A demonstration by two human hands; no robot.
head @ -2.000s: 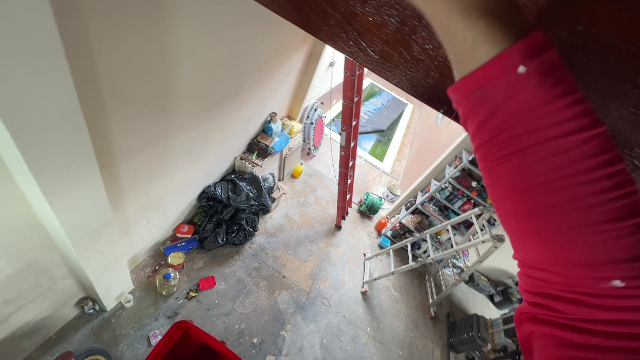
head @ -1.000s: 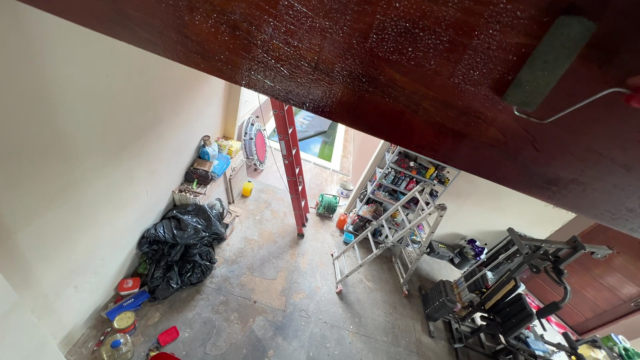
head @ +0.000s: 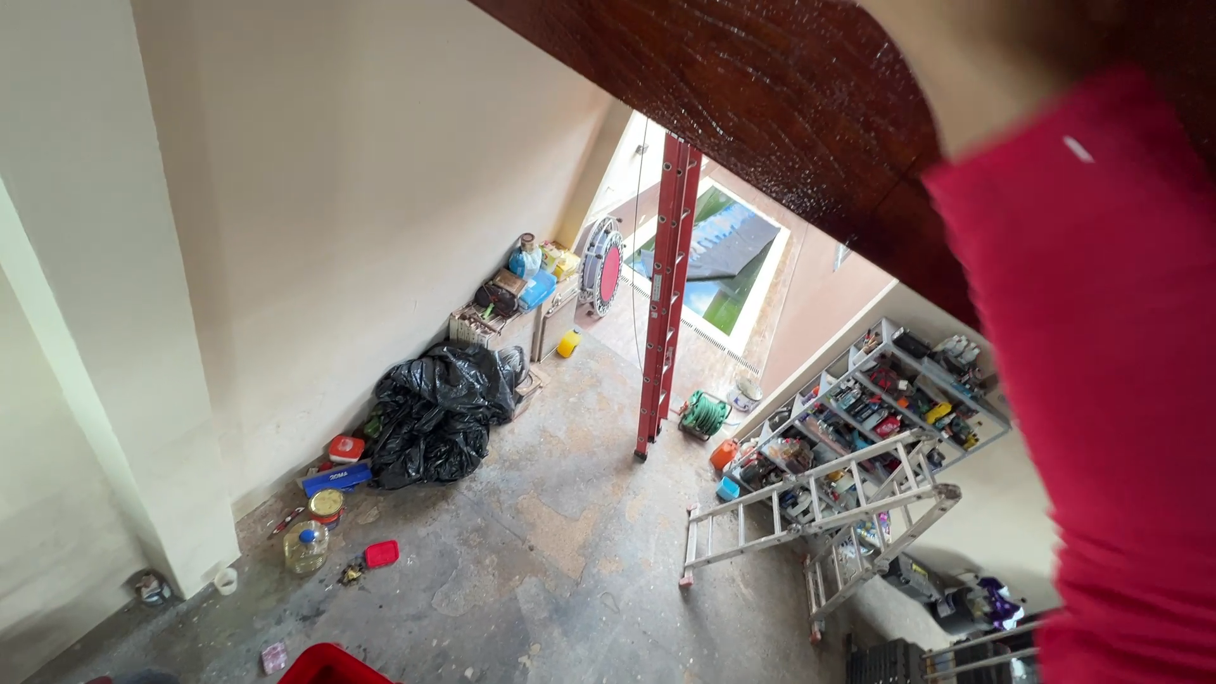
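A forearm in a red sleeve (head: 1073,380) crosses the right side of the view, its bare part blurred at the top. It reaches over a dark red-brown board (head: 760,104) with a wet-looking, glossy surface. The hand at its end is out of the frame, so what it holds cannot be seen. My other hand does not show either. No paint roller is visible at this moment. Below, at the bottom edge, part of a red plastic container (head: 332,665) shows.
Far below, a red extension ladder (head: 670,294) stands upright. An aluminium stepladder (head: 817,513) is beside metal shelves (head: 836,399) full of items. Black plastic sheeting (head: 437,408) lies by the left wall, with a bottle (head: 306,548) and lids near it. A green hose reel (head: 704,415) sits on the floor.
One second ago a paint roller lay against the board at the upper right; it is out of view now. The red-sleeved arm has come back into view, and the view has swung left.
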